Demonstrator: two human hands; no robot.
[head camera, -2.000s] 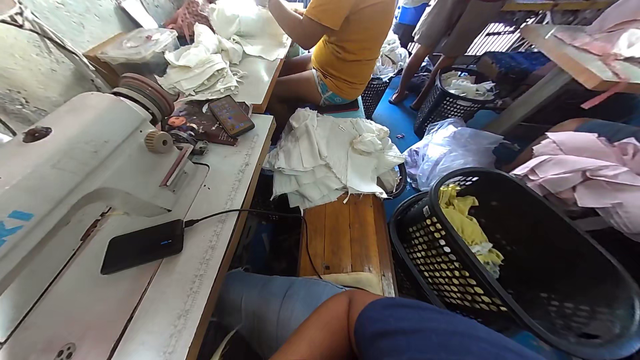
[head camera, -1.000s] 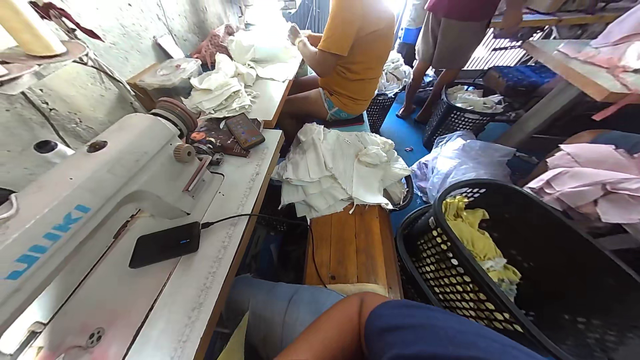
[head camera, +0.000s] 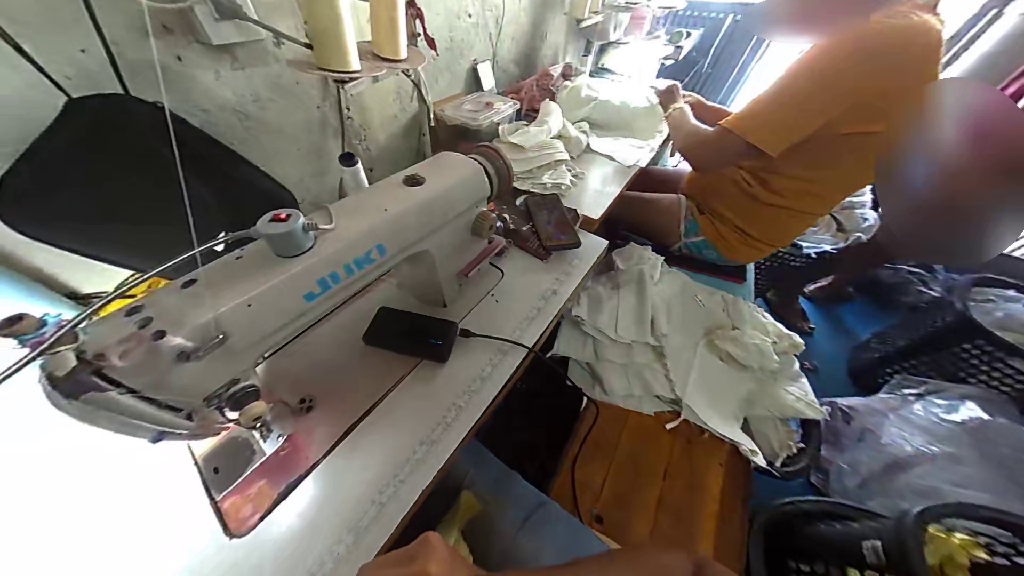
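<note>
My right hand (head camera: 428, 556) is at the bottom edge, partly cut off, with its forearm reaching in from the right. A piece of yellow cloth (head camera: 459, 520) lies right beside it over my blue-clad leg; whether my fingers grip it is hidden. My left hand is out of view. Above and left of my right hand, a white Juki sewing machine (head camera: 352, 248) stands on a white table (head camera: 432, 448). A black power bank (head camera: 410, 334) with a cable plugged in lies on the machine bed, and a phone (head camera: 553, 222) lies beyond it.
White cloth pieces (head camera: 680, 344) are heaped over the far end of a wooden bench (head camera: 652, 488). Black plastic baskets (head camera: 824, 520) and a clear plastic bag (head camera: 920, 448) are at the right. A person in an orange shirt (head camera: 824, 136) sits at the adjoining table with white cloth.
The view has swung left, showing the whole sewing machine head. My right hand has come into view at the bottom edge, where earlier only the arm showed.
</note>
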